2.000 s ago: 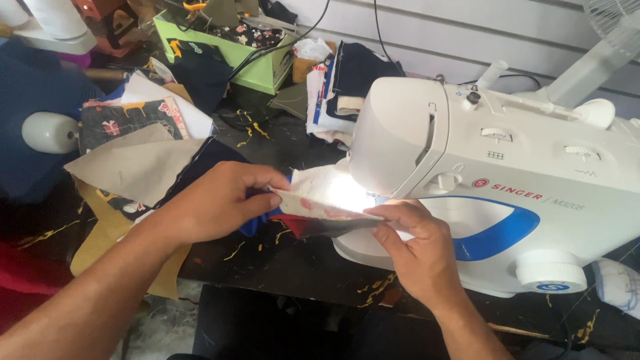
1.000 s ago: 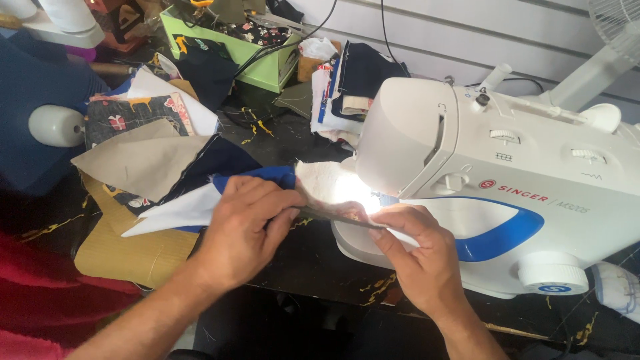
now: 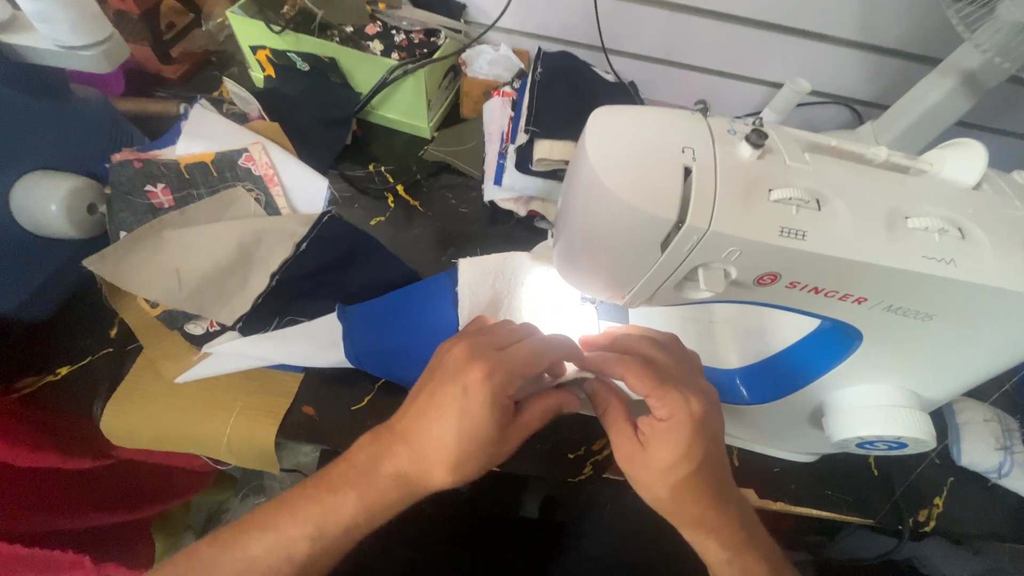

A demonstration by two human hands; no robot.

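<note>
A white Singer sewing machine (image 3: 800,264) stands at the right, its lamp shining on cream fabric (image 3: 492,284) under the needle area. My left hand (image 3: 496,392) pinches the near edge of this fabric with thumb and fingers. Close beside it, my right hand (image 3: 648,392) grips the same edge, fingertips almost touching those of the left. Joined blue fabric (image 3: 400,328) and white fabric (image 3: 280,344) trail off to the left over other pieces. The fingers and the glare hide the presser foot and the exact fold of the edge.
Beige fabric (image 3: 200,264), navy fabric (image 3: 336,272) and mustard fabric (image 3: 200,408) lie piled at the left. Behind are a green box (image 3: 424,88) of scraps and a stack of folded cloth (image 3: 560,104). A white cone-like part (image 3: 56,204) is at far left; red cloth (image 3: 72,480) hangs below.
My left hand has moved right, close to my right hand. The blue and white pieces, mostly hidden two seconds ago, now lie stretched out on the left. Both hands still hold the fabric edge.
</note>
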